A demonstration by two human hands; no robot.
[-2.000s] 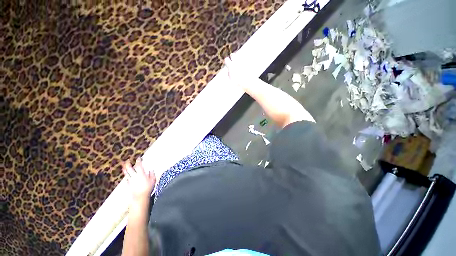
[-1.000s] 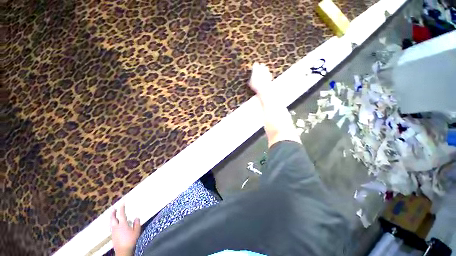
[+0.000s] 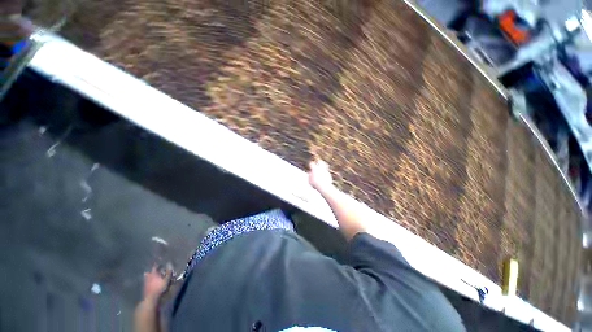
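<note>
Leopard-print fabric (image 3: 363, 97) covers the long table, blurred by motion. A white paper border (image 3: 175, 123) runs along the near table edge. My right hand (image 3: 319, 174) is at the fabric's near edge, where it meets the paper; its fingers are small and blurred, so I cannot tell whether they pinch the fabric. My left hand (image 3: 156, 282) hangs low at the bottom left, off the table beside my body. It is blurred, and its fingers are unclear.
A yellow block (image 3: 511, 277) stands out near the table edge at the lower right, with dark-handled scissors (image 3: 481, 294) on the paper beside it. White scraps (image 3: 86, 213) lie on the grey floor at left. Blurred clutter (image 3: 513, 26) is beyond the far edge. A blue piece (image 3: 19, 47) is at the table's left end.
The view has swung left along the table, bringing its left end into view. My left hand has left the paper border and dropped beside my body. My right hand remains by the fabric edge.
</note>
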